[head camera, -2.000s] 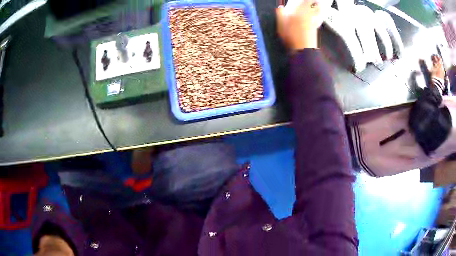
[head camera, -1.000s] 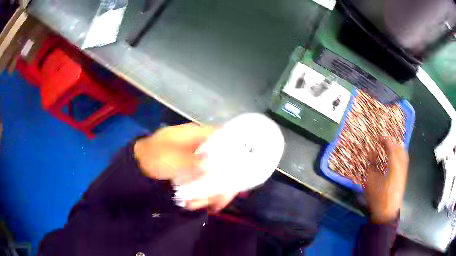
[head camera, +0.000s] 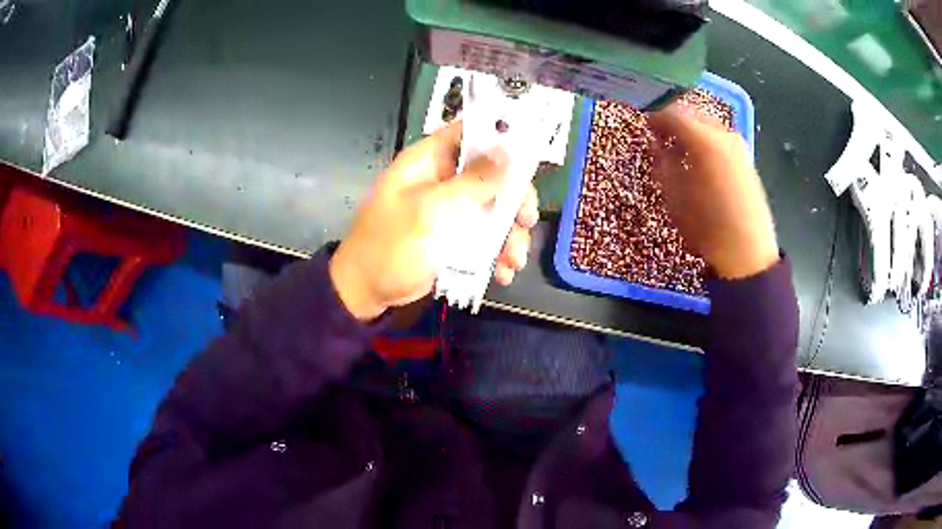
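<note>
My left hand (head camera: 408, 227) grips a white plastic housing (head camera: 503, 129), its head end over the white fixture plate (head camera: 444, 101) under the green press (head camera: 558, 60). The housing's forked tail points down toward the bench edge. My right hand (head camera: 723, 191) is over the right side of the blue tray (head camera: 565, 243), which is full of small copper-coloured parts (head camera: 630, 207). Its fingertips are blurred and partly hidden near the press's corner, so I cannot tell if they hold a part.
White housings (head camera: 893, 212) lie in a row at the right of the bench. A clear bag (head camera: 70, 109) and a dark thin bar (head camera: 137, 78) lie at the left. A red stool (head camera: 52, 253) stands below the left edge. Another person's light sleeve or garment (head camera: 852, 444) shows at the lower right.
My left hand has moved the housing from in front of the bench edge up to the press fixture. My right hand stays over the tray. The view has turned.
</note>
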